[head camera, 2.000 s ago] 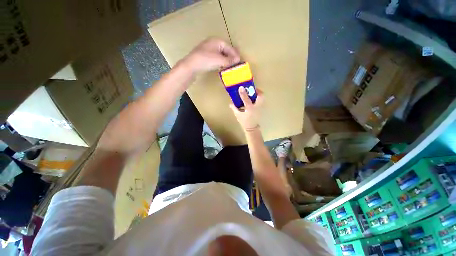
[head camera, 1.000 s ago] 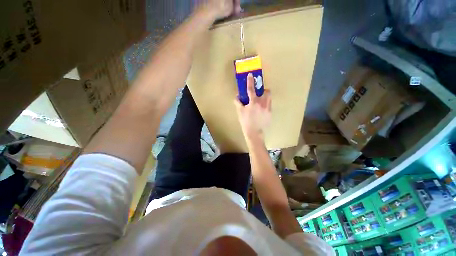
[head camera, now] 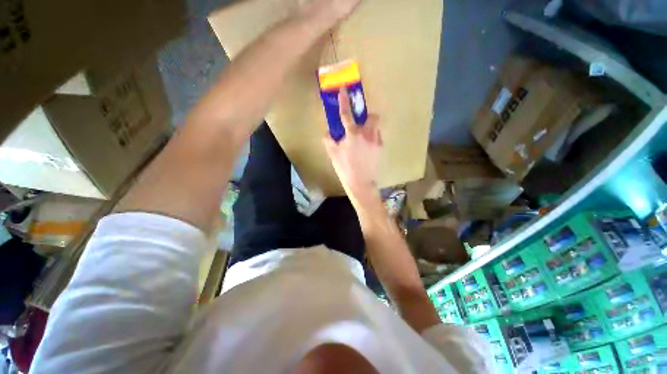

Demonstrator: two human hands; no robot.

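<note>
A large brown shipping carton (head camera: 398, 95) stands in front of me, its tan flaps closed with a seam between them. My right hand (head camera: 356, 150) grips an orange and dark blue tape dispenser (head camera: 341, 101), which rests on or just over the seam near the middle of the flaps. My left hand (head camera: 329, 9) is at the top edge of the picture, over the far part of the carton. It is blurred and partly cut off, so its fingers are unclear. Whether tape lies on the seam is unclear.
Brown cartons (head camera: 88, 135) stand at the left. On the right are a shelf or table with a pale edge (head camera: 585, 193), many green retail boxes (head camera: 578, 256) and a tilted brown carton (head camera: 512, 117). Loose cardboard (head camera: 439, 241) lies below the tilted carton.
My left hand has moved from beside the dispenser towards the carton's far edge and is still there. My right hand keeps hold of the dispenser. The view has shifted a little.
</note>
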